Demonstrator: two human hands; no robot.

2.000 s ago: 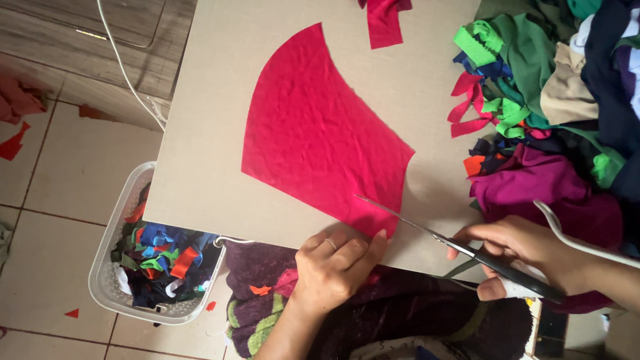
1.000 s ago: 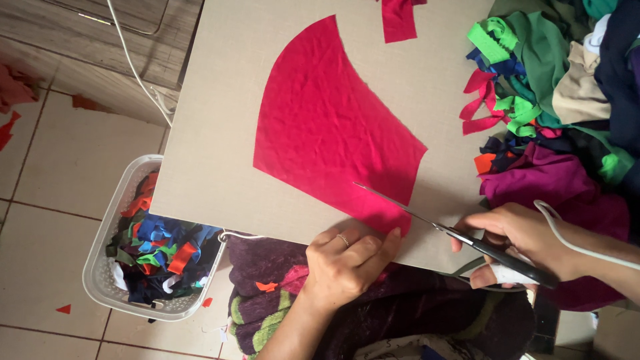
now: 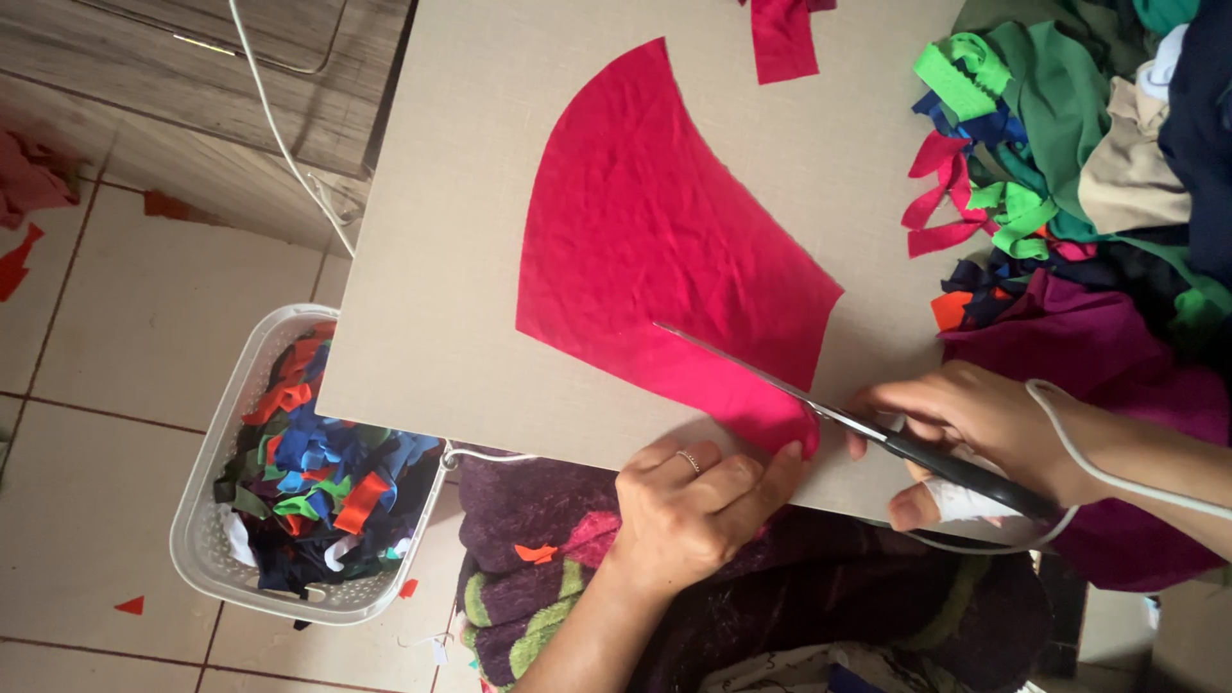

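A red fabric piece (image 3: 635,212) with a curved upper-left edge lies on the beige tabletop (image 3: 433,241). At the table's front edge my left hand (image 3: 703,500), a ring on one finger, presses and pinches the fabric's lower corner. My right hand (image 3: 962,443), white wrapping on its thumb, holds black-handled scissors (image 3: 847,419). Their long blades lie across the lower part of the fabric, tips pointing up-left; the lower blade is hidden, so whether they are parted cannot be told. A smaller red scrap (image 3: 784,38) lies at the table's far side.
Heaped green, beige, navy and purple cloth (image 3: 1097,337) covers the right side. A white plastic basket (image 3: 192,539) of fabric scraps stands on the tiled floor at left. A white cable (image 3: 274,125) hangs at upper left, another crosses my right wrist. A dark fleece blanket (image 3: 808,587) lies below the table edge.
The view has shifted slightly. My left hand stays at the fabric's lower corner and the scissors remain in my right hand. The lower corner now looks more folded or bunched by my left fingertips.
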